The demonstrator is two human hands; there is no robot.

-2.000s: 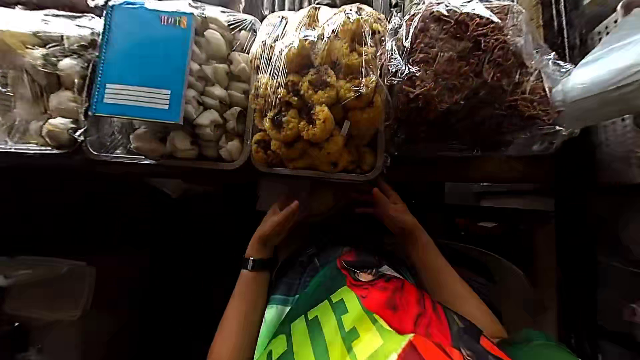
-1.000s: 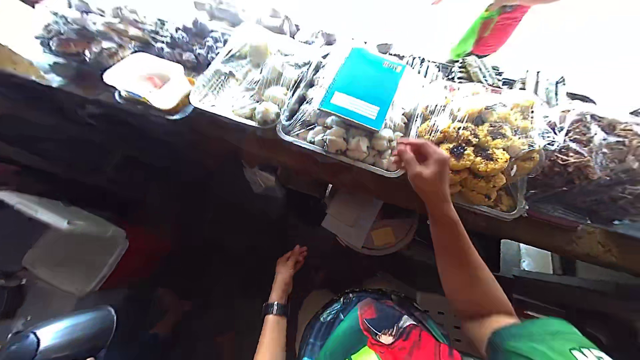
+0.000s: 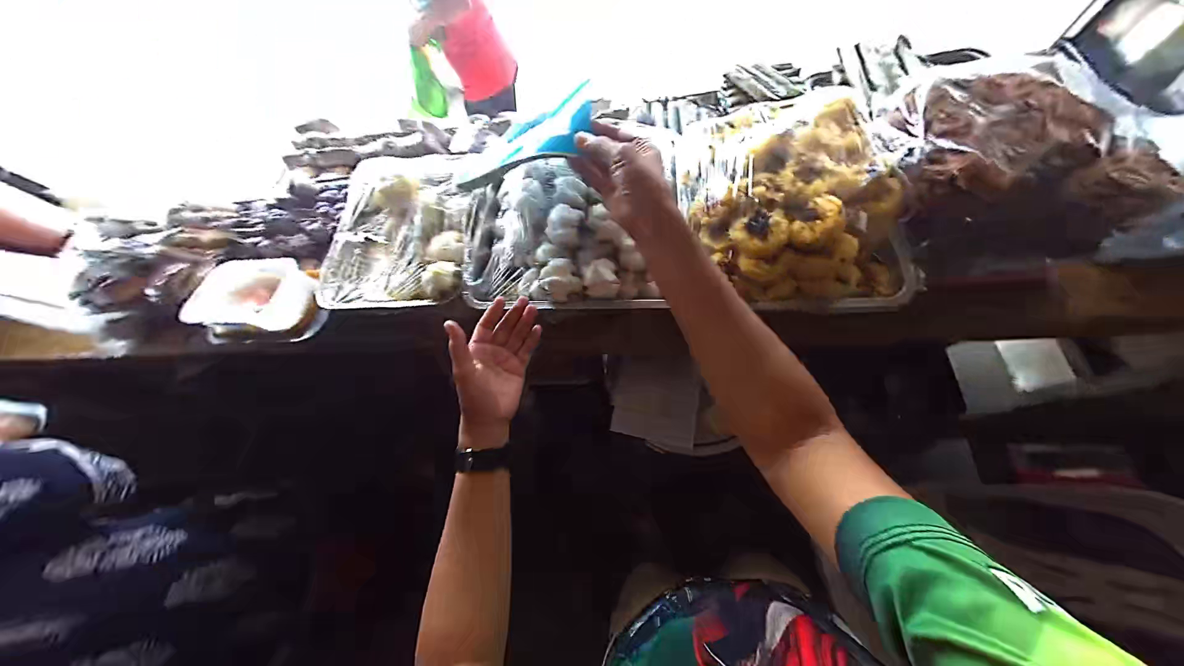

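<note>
My right hand point(image 3: 624, 171) grips the edge of a blue-covered notebook point(image 3: 555, 129), which is bent and lifted above a plastic-wrapped tray of whitish rounded pieces point(image 3: 564, 231). Empty and palm up, my left hand point(image 3: 495, 365) has its fingers spread just below that tray's front edge, a dark band on its wrist. To the right of the notebook sits a wrapped tray of yellow, knobbly food pieces point(image 3: 795, 231). A smaller wrapped tray of pale pieces point(image 3: 398, 231) adjoins on the left.
A white foam tray point(image 3: 254, 296) lies at the counter's left edge. Wrapped brown dried goods point(image 3: 1017, 139) are at the right. A person in a red top point(image 3: 476, 55) stands beyond the counter; another person's patterned clothing point(image 3: 74, 546) shows at lower left. Papers point(image 3: 657, 398) hang under the counter.
The notebook lay flat on the tray of whitish pieces; now my right hand has taken hold of it and raised it. My left hand has moved up toward the counter edge.
</note>
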